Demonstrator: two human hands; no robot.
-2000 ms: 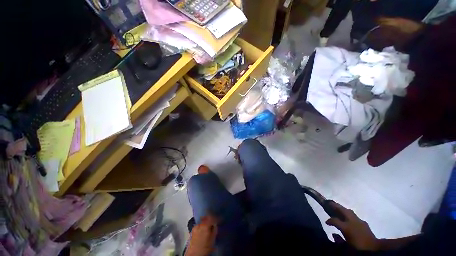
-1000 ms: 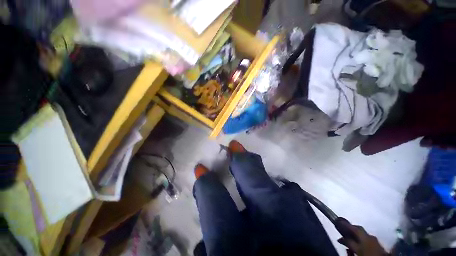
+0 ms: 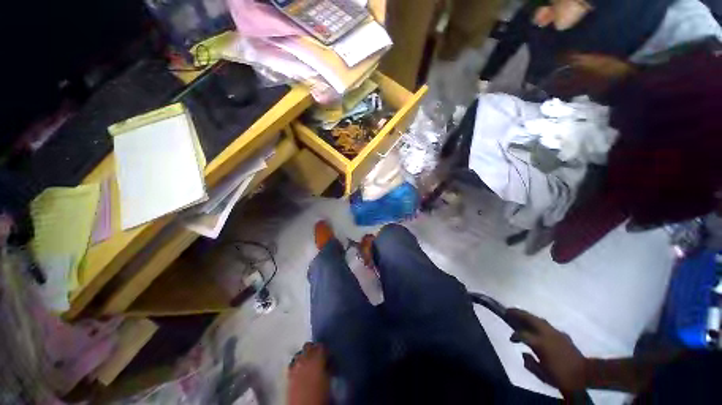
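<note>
My right hand (image 3: 552, 352) lies at the end of the black curved chair armrest (image 3: 489, 304), its thumb apart from the fingers, nothing seen in it. My left hand (image 3: 309, 373) is low beside my left thigh, cut off by the bottom edge; its fingers look curled, and whether it holds anything cannot be told. Nearest in front, the yellow desk drawer (image 3: 385, 142) stands open, with an orange-brown tangle (image 3: 352, 140) and small packets inside. My legs in blue jeans (image 3: 419, 304) point toward the drawer.
The desk (image 3: 229, 154) bears a notepad (image 3: 158, 168), paper stacks and a calculator (image 3: 328, 17). A blue bag (image 3: 385, 207) lies below the drawer. White and grey cloth (image 3: 514, 150) is at right, beside a seated person (image 3: 602, 39). A blue basket (image 3: 687, 304) stands far right.
The view swung toward the desk's right and back. My left hand, out of sight one second ago, shows again beside my thigh. My right hand stays at the armrest.
</note>
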